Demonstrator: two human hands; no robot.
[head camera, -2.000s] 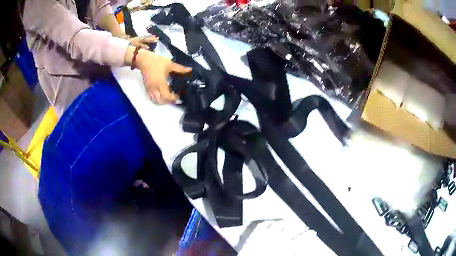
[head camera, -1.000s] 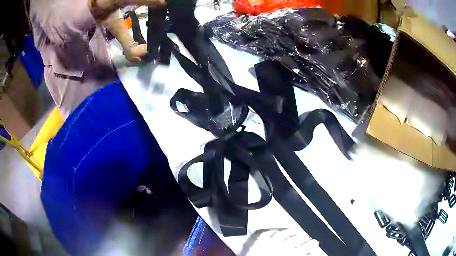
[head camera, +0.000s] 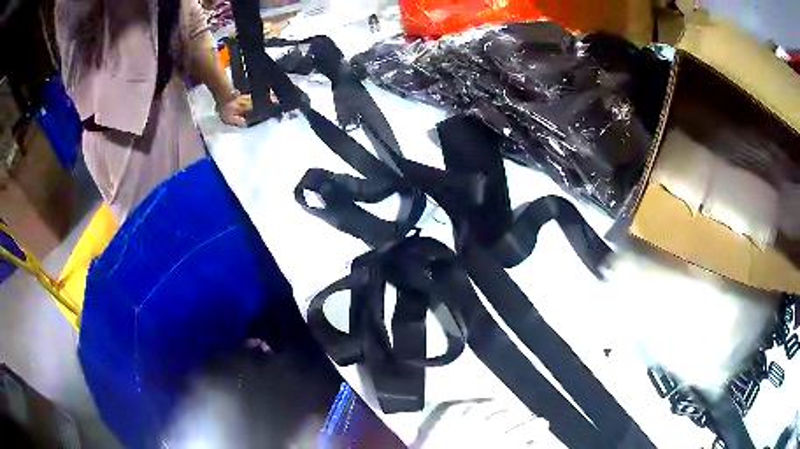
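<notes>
Long black webbing straps (head camera: 491, 197) lie crossed and looped on the white table (head camera: 561, 162). One tangle of loops (head camera: 408, 338) lies near the table's near-left edge. Two lengths run side by side to the bottom edge. A co-worker's hand (head camera: 235, 109) rests by the far straps, and a strap rises there to the top edge. Small black slide buckles (head camera: 746, 386) lie in a pile at lower right, with a strap piece among them. I cannot make out my left hand or my right hand. Pale blurs cover part of the lower left and right.
A dark heap under clear film (head camera: 535, 88) lies at the back, with a red plastic bag (head camera: 465, 16) behind it. An open carton (head camera: 693, 237) with white packets stands at right. A large blue bin (head camera: 167, 289) stands left of the table, and yellow bars (head camera: 88, 263) beyond it.
The co-worker's reaching hand has left the middle straps and the body has moved back left. A strap is now drawn up at the far end. The upper loops have shifted; the near tangle looks unchanged.
</notes>
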